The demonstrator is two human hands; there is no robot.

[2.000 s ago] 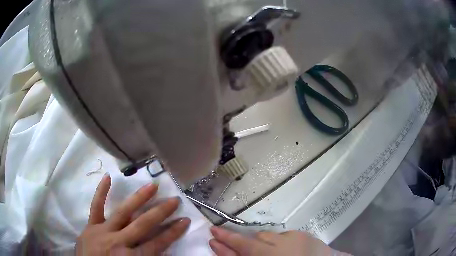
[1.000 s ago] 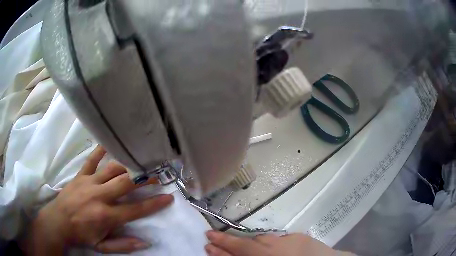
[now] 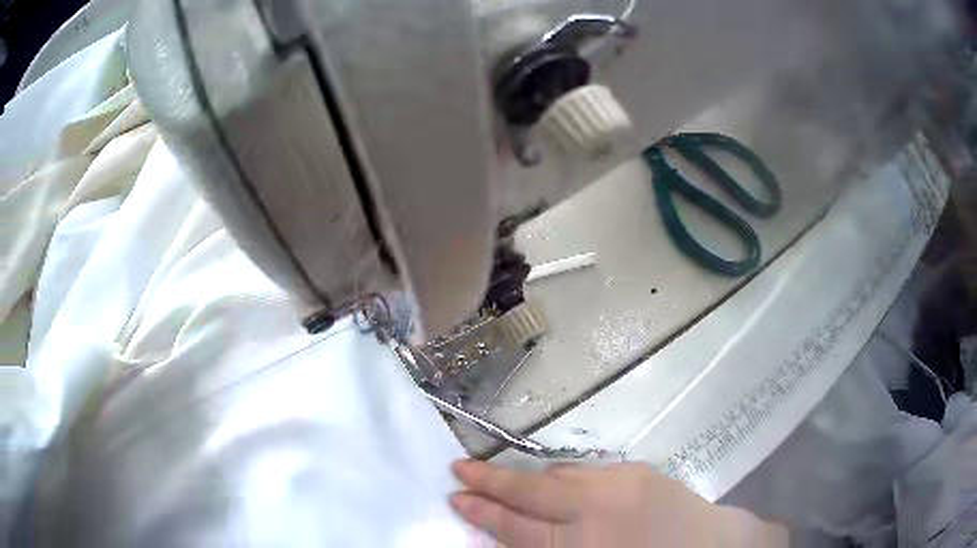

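White fabric (image 3: 311, 428) lies under the sewing machine head (image 3: 375, 139), wide and smooth at the lower left. A thin thread line crosses it near the foot. The presser foot (image 3: 375, 316) is partly hidden by the head and glare. A thin shiny metal guide (image 3: 482, 423) runs from the foot along the fabric's right edge. My right hand (image 3: 611, 508) is at the bottom edge, partly cut off, its fingertips close together holding the fabric's right edge below the guide. My left hand is out of the picture.
Dark green scissor handles (image 3: 712, 203) and a short white stick (image 3: 560, 267) lie on the machine bed. The large cream knob (image 3: 587, 120) sticks out from the head. Ruler markings (image 3: 787, 396) run along the front. White fabric is heaped at the right (image 3: 857, 450).
My left hand, flat on the fabric before, has left the picture. My right hand stays at the fabric's edge. The fabric now shows smoother and wider, and the view has shifted slightly.
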